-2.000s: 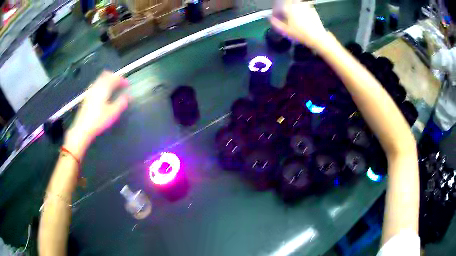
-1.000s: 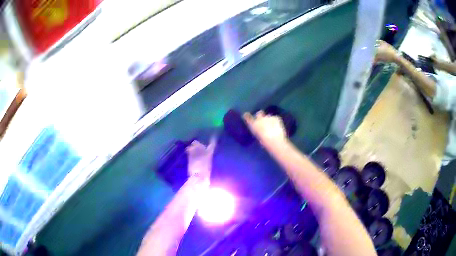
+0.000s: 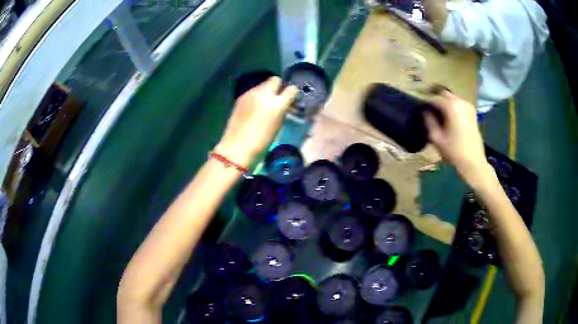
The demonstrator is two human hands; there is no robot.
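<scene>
My left hand (image 3: 263,117), with a red string at the wrist, grips the rim of a black housing shell (image 3: 307,88) whose hollow end faces up, near the pale post. Another dark can (image 3: 253,83) sits just behind that hand. My right hand (image 3: 453,126) holds a black cylindrical can (image 3: 394,117) tilted on its side above the brown board. Between my forearms stands a cluster of black shells (image 3: 322,180), hollow ends up, a few with faint blue or green glow.
A brown board (image 3: 367,57) lies beyond the cluster. A person in a white sleeve (image 3: 494,25) works at the top right. A pale post (image 3: 297,31) stands at the far edge. A black tray of small parts (image 3: 500,209) is at right. Cardboard boxes (image 3: 57,120) are at far left.
The view has swung right towards the board. The bright lit unit is out of view. My right hand has moved right and now holds a can; my left hand is now at a shell by the post.
</scene>
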